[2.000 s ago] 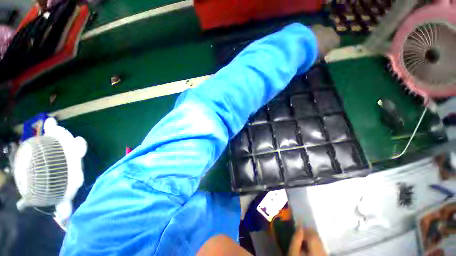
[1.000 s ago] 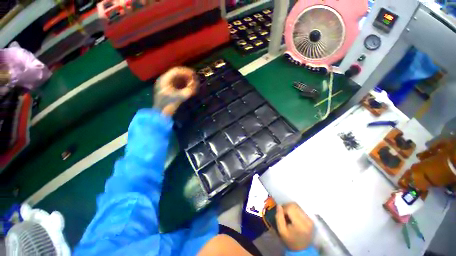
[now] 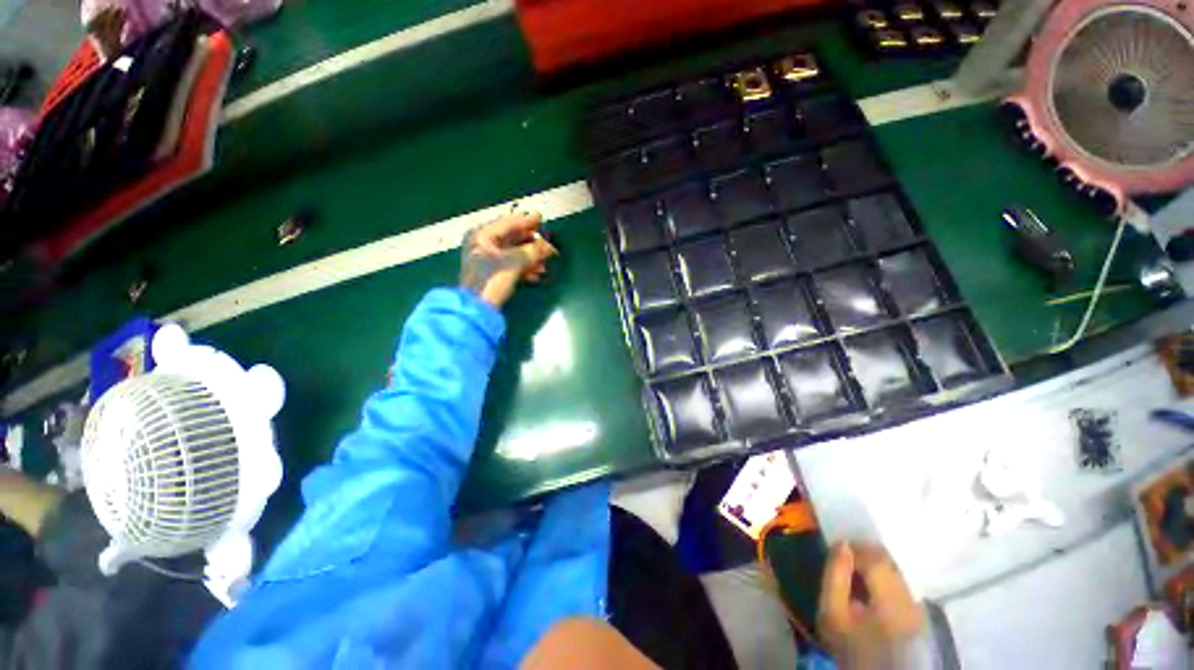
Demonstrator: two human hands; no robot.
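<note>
The black blister tray [image 3: 786, 249] lies on the green surface. Two small black-and-gold components [image 3: 750, 85] sit in its farthest row, towards the right. My left hand [image 3: 508, 255], in a blue sleeve, is left of the tray over the white line, clear of the tray. Its fingers are curled together; a tiny pale spot shows at the fingertips, too small to name. My right hand [image 3: 867, 605] is blurred near the bottom edge, at the white top's near left corner, beside a dark piece with an orange edge. Whether it holds anything is unclear.
A white fan [image 3: 170, 458] stands at left and a pink fan [image 3: 1123, 92] at far right. A red crate [image 3: 655, 29] is beyond the tray. A small loose part [image 3: 289, 230] lies on the green surface. The white top [image 3: 917, 511] is at lower right.
The view has swung left. My left hand has moved from the tray's far left side to the green surface left of it. The two components remain in the tray. My right hand stays near the corner.
</note>
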